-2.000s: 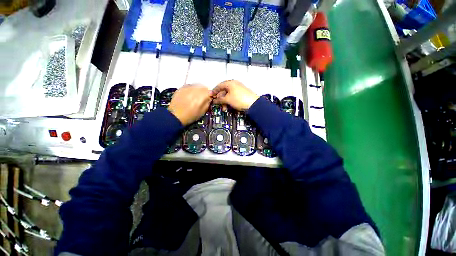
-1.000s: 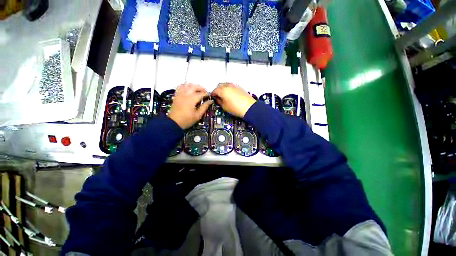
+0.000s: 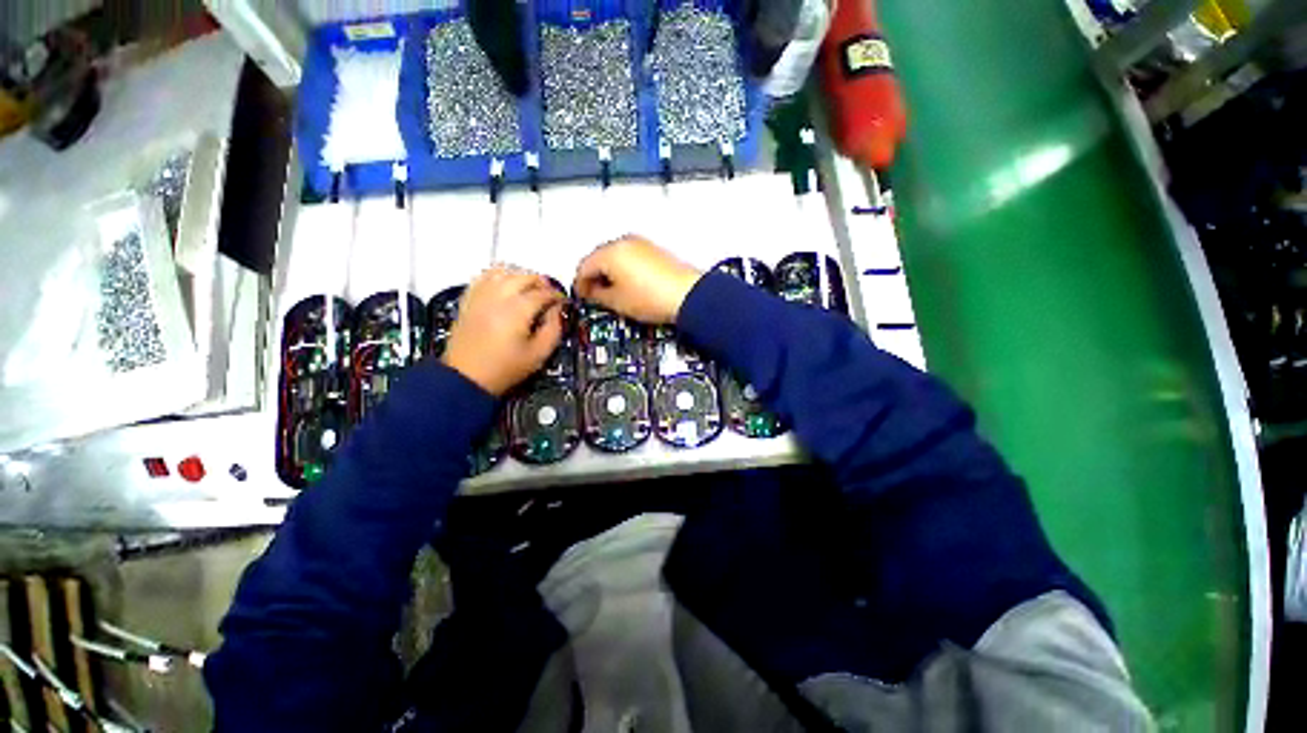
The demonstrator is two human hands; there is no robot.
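Black open housings (image 3: 615, 408) stand side by side in a row on the white bench, with dark green circuit boards inside and a round disc with a pale centre at the end nearest me. My left hand (image 3: 502, 327) is over the upper part of a housing left of the middle, fingers bent. My right hand (image 3: 635, 278) is just right of it, fingertips pinched at the top end of a middle housing. The fingertips are close together. Whether they hold a wire or small part is too small to tell.
Blue bins (image 3: 533, 169) with silver screws and whitish parts line the back. A red bottle (image 3: 864, 96) stands at the back right beside the green conveyor belt (image 3: 1061, 415). A white control box with a red button (image 3: 191, 468) is at left. White cables (image 3: 495, 226) run from the housings toward the bins.
The view has shifted and tilted, so bench and bins appear further left. My hands stay at the top ends of the middle housings, with slightly changed finger positions.
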